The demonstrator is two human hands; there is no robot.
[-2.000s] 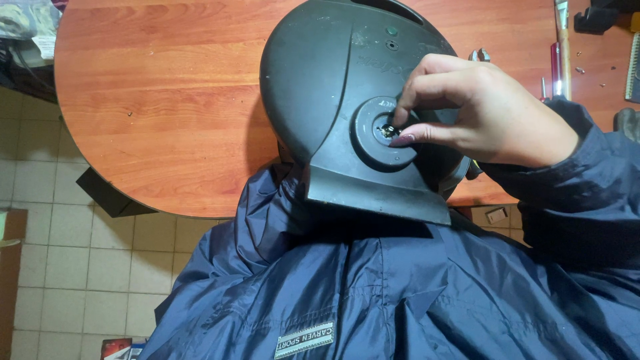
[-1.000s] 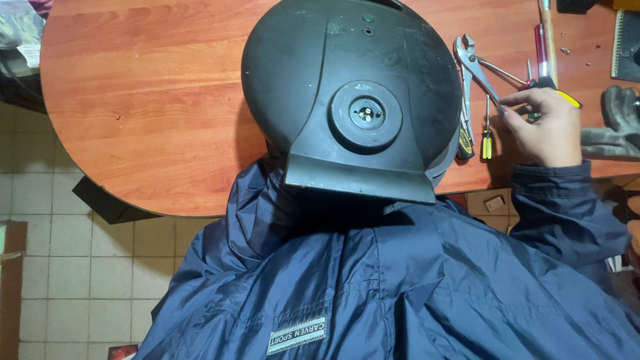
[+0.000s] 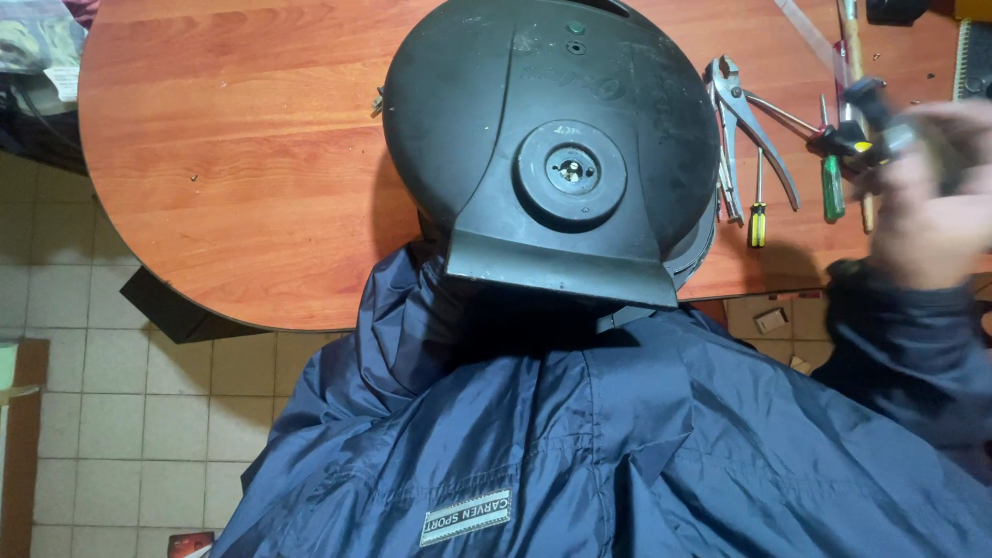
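Observation:
A round black plastic housing (image 3: 457, 116) stands over the table edge near my lap, with a raised round hub (image 3: 535, 182) around a recess with metal inside. At the right, my right hand (image 3: 930, 186) is blurred and raised near the tools, its fingers around a dark object (image 3: 872, 105), too blurred to name. My left hand is hidden; the left sleeve (image 3: 395, 302) runs behind the housing's lower edge. Slip-joint pliers (image 3: 756, 128) lie right of the housing, beside a small yellow-and-black screwdriver (image 3: 758, 225) and a green-handled screwdriver (image 3: 832, 186).
The wooden table (image 3: 232, 155) has a curved left edge. A wooden-handled tool (image 3: 852, 54) lies beyond the screwdrivers, and several small screws are scattered at the upper right. A spiral-bound pad (image 3: 975, 62) is at the far right. Floor tiles (image 3: 178, 422) show below.
My right hand has left the hub, reached the tools at the right, and now is raised there with a dark object. The housing has stayed in front of me.

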